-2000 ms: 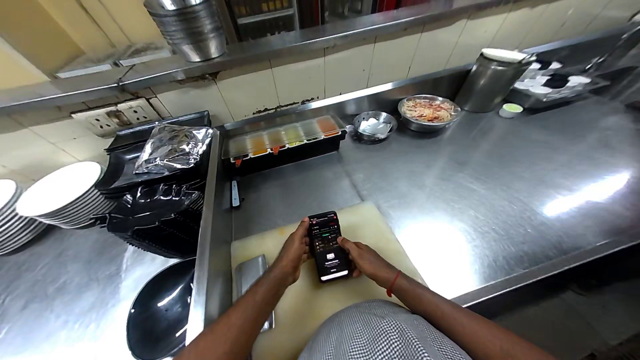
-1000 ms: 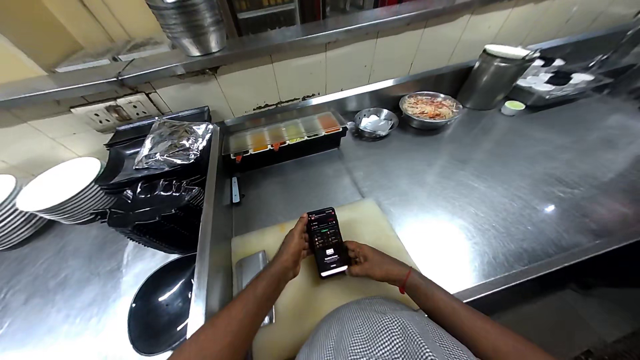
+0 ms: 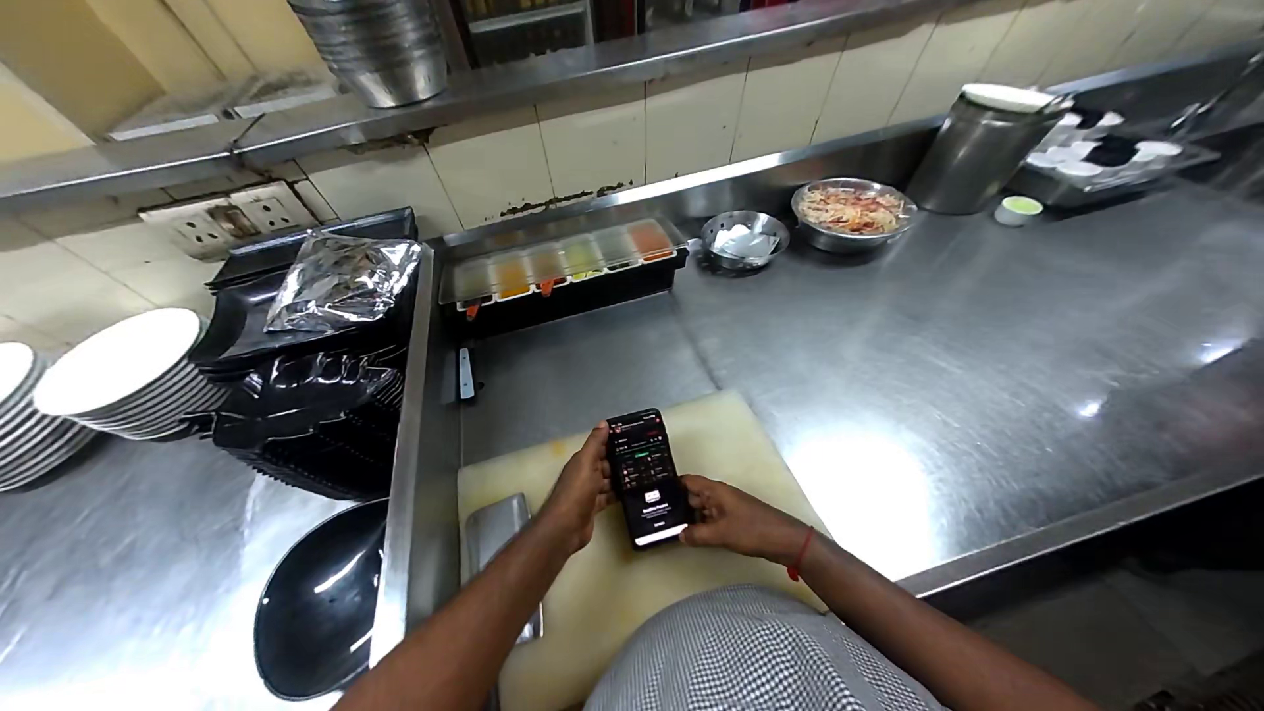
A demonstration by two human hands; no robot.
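A black smartphone (image 3: 649, 478) with a lit screen is held upright between my two hands over a pale cutting board (image 3: 731, 434). My left hand (image 3: 585, 486) grips the phone's left edge. My right hand (image 3: 733, 515) is closed around its lower right edge, with a red thread on that wrist. Under my left forearm lies a metal object with a wide flat face (image 3: 497, 528), partly hidden, on the board's left side. A small knife with a pale handle (image 3: 466, 374) rests on the steel counter beyond the board, beside the raised steel edge.
A lidded condiment tray (image 3: 563, 267), a steel bowl (image 3: 744, 240), a bowl of shredded food (image 3: 854, 212) and a steel canister (image 3: 978, 153) line the wall. Left of a raised steel divider (image 3: 407, 444) stand stacked white plates (image 3: 128, 365), black dishes (image 3: 306, 415) and a black bowl (image 3: 321, 597).
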